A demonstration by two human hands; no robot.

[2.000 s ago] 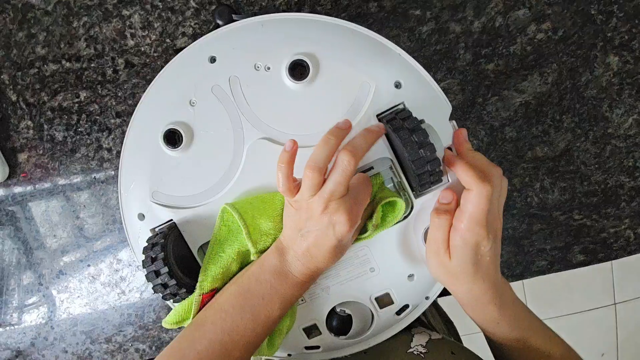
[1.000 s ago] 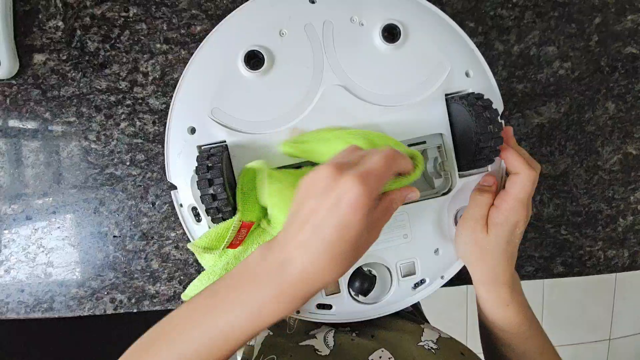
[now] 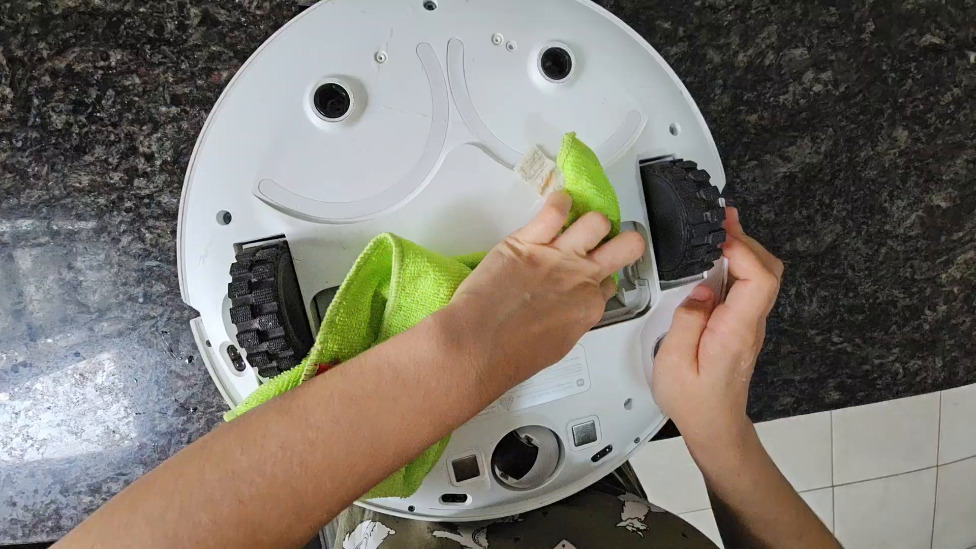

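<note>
A round white robot vacuum (image 3: 473, 175) lies with its underside up, its black treaded drive wheels (image 3: 267, 309) at both sides. My left hand (image 3: 545, 274) grips a bunched green microfiber cloth (image 3: 412, 286) over the brush recess (image 3: 637, 293) near the right wheel (image 3: 682, 221). A white tag (image 3: 538, 169) sticks out by the fingertips. The cloth trails left under my forearm to the left wheel. My right hand (image 3: 720, 320) holds the vacuum's right rim beside the wheel, thumb on the underside. My left thumb is hidden.
The vacuum rests on a dark speckled stone countertop (image 3: 854, 191). White floor tiles (image 3: 884, 442) show past the counter's edge at lower right. Patterned clothing (image 3: 595, 518) is below the vacuum's near edge, close to the caster wheel (image 3: 515, 456).
My left hand has the cloth bunched toward the right wheel, where a second ago a fold lay across the middle. The cloth's white tag now shows. My right hand stays at the rim.
</note>
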